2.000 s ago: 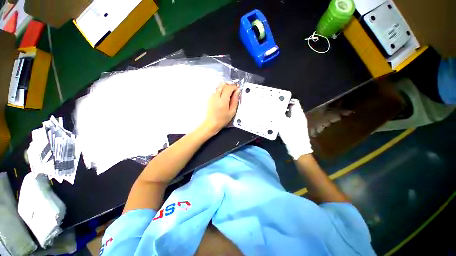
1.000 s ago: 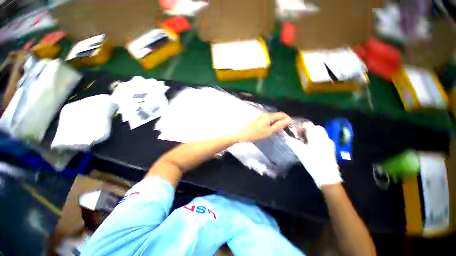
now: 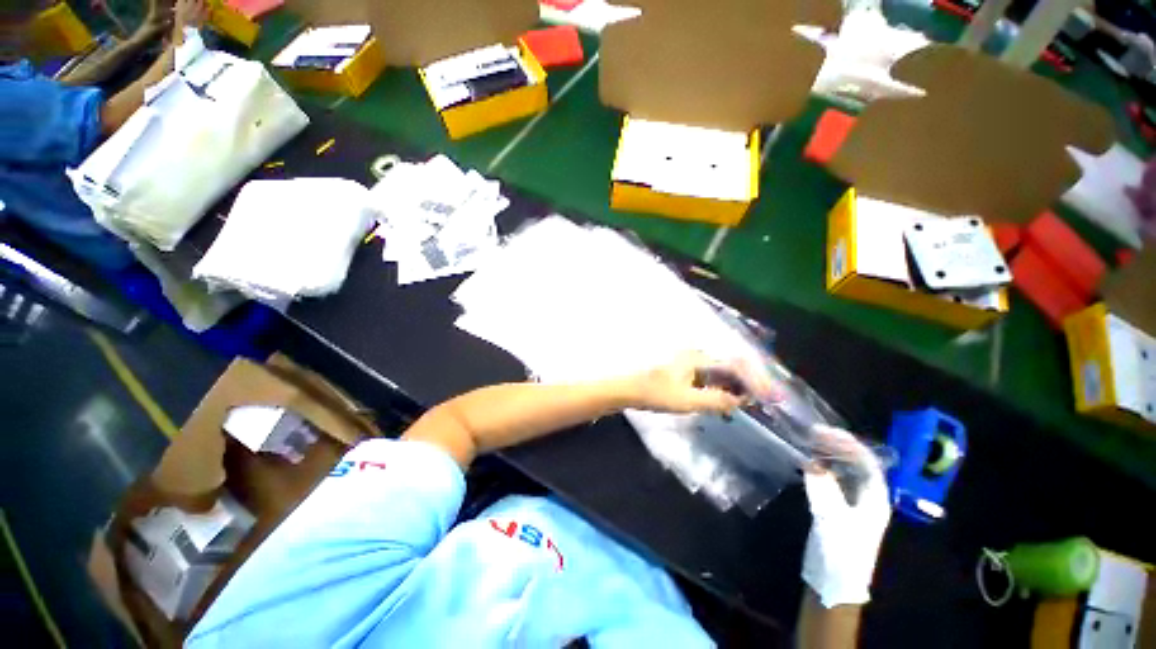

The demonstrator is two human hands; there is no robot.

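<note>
A pile of clear poly bags (image 3: pixel 596 304) glares white on the black bench. My bare left hand (image 3: pixel 700 384) pinches one clear bag (image 3: pixel 792 406) at the pile's right end. My gloved right hand (image 3: pixel 843 507) grips the same bag's far right end, beside the blue tape dispenser (image 3: pixel 924 464). The bag stretches between both hands; no device shows in it. A pale device with dark round feet (image 3: pixel 957 251) lies on a yellow box (image 3: pixel 887 276) beyond the bench.
Printed papers (image 3: pixel 437 218), a white stack (image 3: pixel 289 238) and a wrapped bundle (image 3: pixel 190 146) lie left. A green cylinder (image 3: pixel 1055 567) is at lower right. Other yellow boxes (image 3: pixel 685 171) stand on the green surface. A carton (image 3: pixel 190 475) is below left. Another person's arm (image 3: pixel 140 83) shows upper left.
The view has swung round. Two seconds ago both hands held a pale device at the bags' right end; it no longer shows in them. My right hand has since moved away from my left, drawing out a bag.
</note>
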